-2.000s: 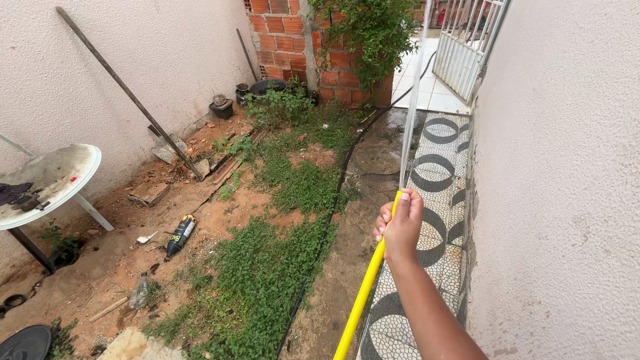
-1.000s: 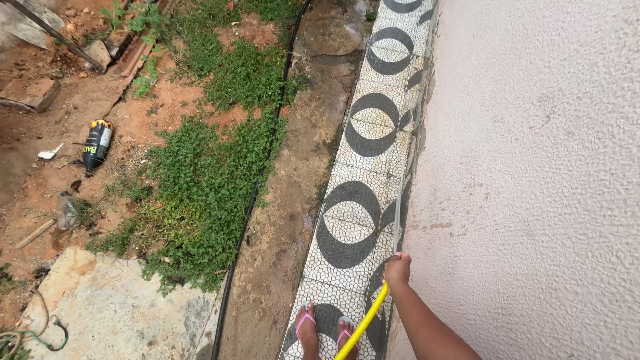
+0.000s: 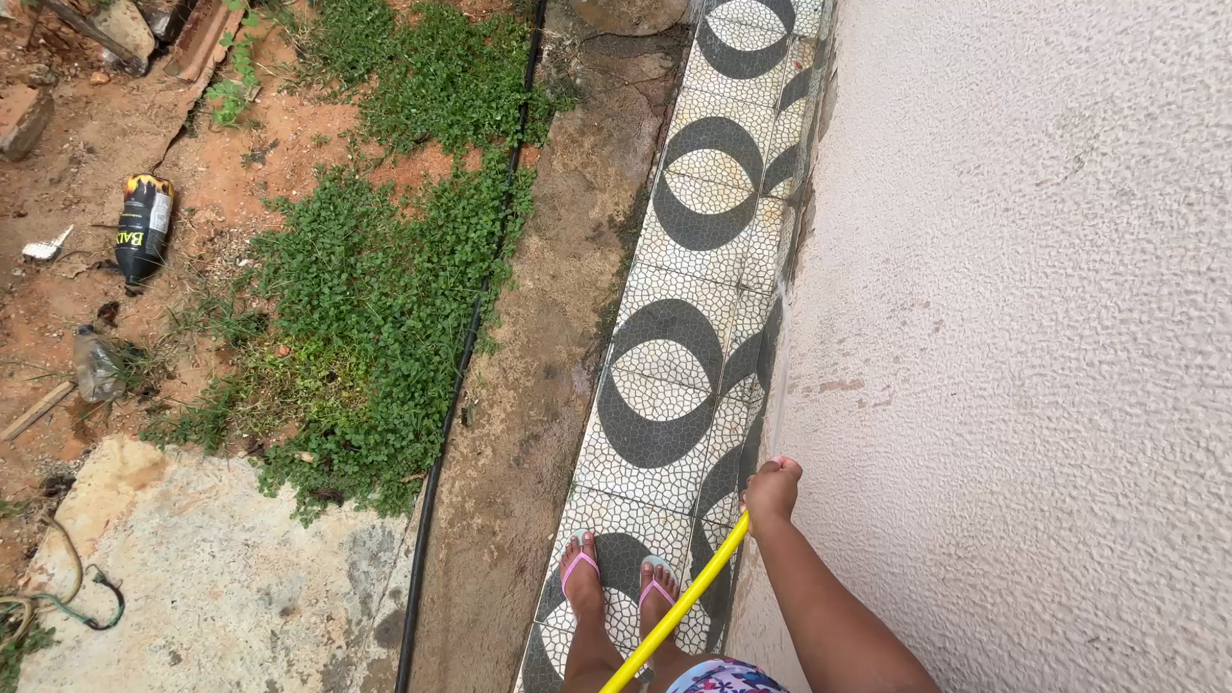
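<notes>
My right hand (image 3: 773, 493) is closed around the end of a yellow hose (image 3: 685, 599), low in the view beside the wall. A thin stream of water (image 3: 782, 366) runs from the hose end up along the foot of the textured wall (image 3: 1011, 289). Below the hand the hose slants down to the left, past my feet in pink-strapped flip-flops (image 3: 580, 568). Under them lies a walkway of patterned tiles (image 3: 640, 481) with black rings on white. My left hand is out of view.
A black pipe (image 3: 452, 414) runs along a strip of worn concrete (image 3: 539, 337). Left of it are green weeds (image 3: 366, 298), bare soil, a dark plastic bottle (image 3: 144, 231), a clear bottle (image 3: 96, 366) and a pale slab (image 3: 212, 568) with a cord (image 3: 96, 616) at its edge.
The view has tilted down from the yard and gate to the walkway and feet. The water, which rose from the hose two seconds ago, now runs low along the wall's foot.
</notes>
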